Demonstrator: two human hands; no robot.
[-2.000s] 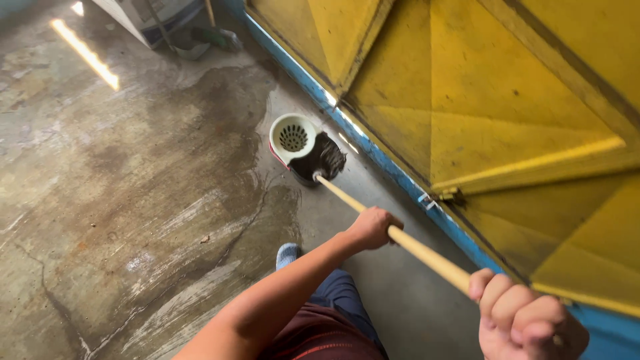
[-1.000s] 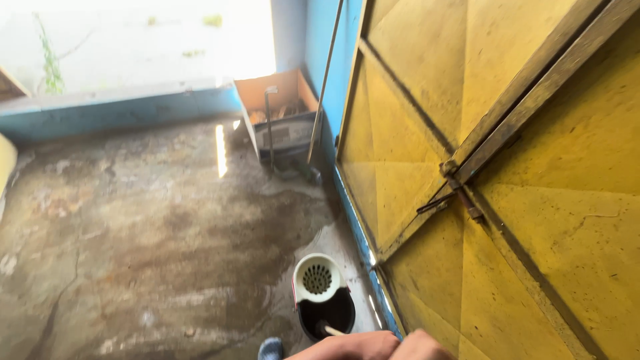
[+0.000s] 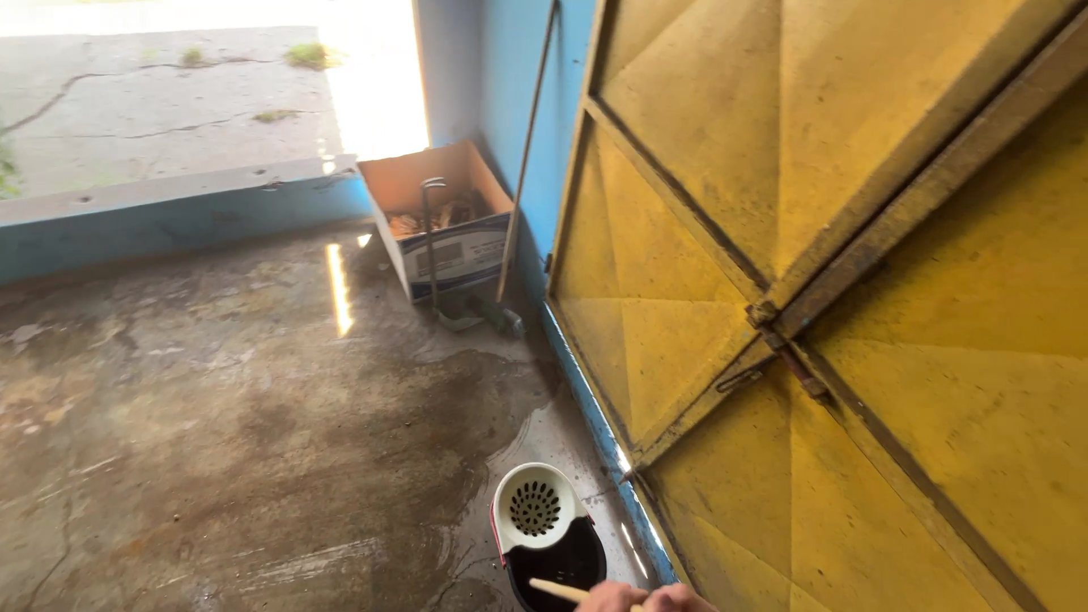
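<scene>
A mop bucket (image 3: 557,561) with dark liquid stands on the wet floor at the bottom centre, a white perforated wringer basket (image 3: 535,503) over its far part. A pale wooden handle (image 3: 558,588) slants over the bucket's near part; its lower end is at the dark opening, and whether it enters the liquid cannot be told. My left hand (image 3: 610,597) and my right hand (image 3: 678,599) are side by side at the bottom edge, closed around that handle. Only their upper parts show. No mop head is visible.
A yellow metal door (image 3: 705,255) fills the right side. In the far corner stand a cardboard box (image 3: 450,255) with contents, a long-handled dustpan (image 3: 459,316) and a broom (image 3: 501,316). A blue low wall (image 3: 187,219) borders the bright opening.
The view has tilted up toward the far corner. Two seconds ago my hands were far apart along the handle; now they are close together on it.
</scene>
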